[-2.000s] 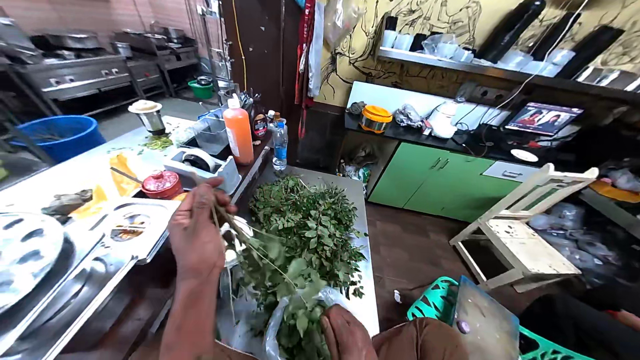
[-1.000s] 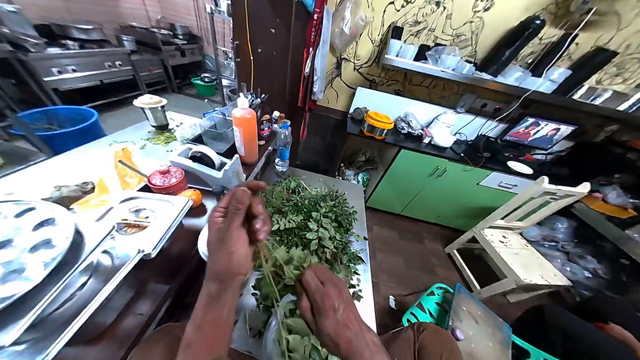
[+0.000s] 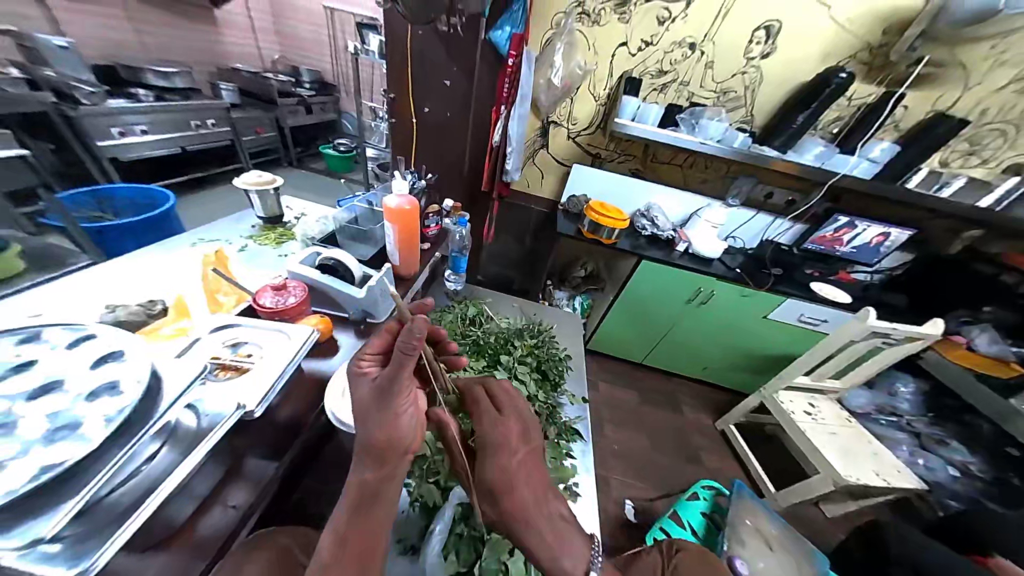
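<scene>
Fingers of my left hand [image 3: 400, 380] are closed round the upper part of some thin brown plant stems [image 3: 428, 352], which point up and to the left. Against the lower part of the same stems is my right hand [image 3: 504, 448], its fingertips partly hidden behind the hand. A large heap of leafy green herbs [image 3: 520, 352] lies on the steel table [image 3: 568, 320] behind and to the right of my hands. More leaves [image 3: 480, 552] lie below my wrists, beside a clear plastic bag [image 3: 440, 532].
Left of my hands are a steel tray [image 3: 280, 344], a round moulded steel plate [image 3: 72, 400], a red lidded pot [image 3: 282, 300] and a tape dispenser [image 3: 344, 280]. An orange squeeze bottle [image 3: 402, 228] and a water bottle [image 3: 458, 252] stand beyond. A white chair [image 3: 832, 424] and green basket [image 3: 692, 512] are at right.
My right hand has moved up from the leaves by the plastic bag to the stems in my left hand. Leafy sprigs hung below my left hand earlier; mostly bare stems show there now.
</scene>
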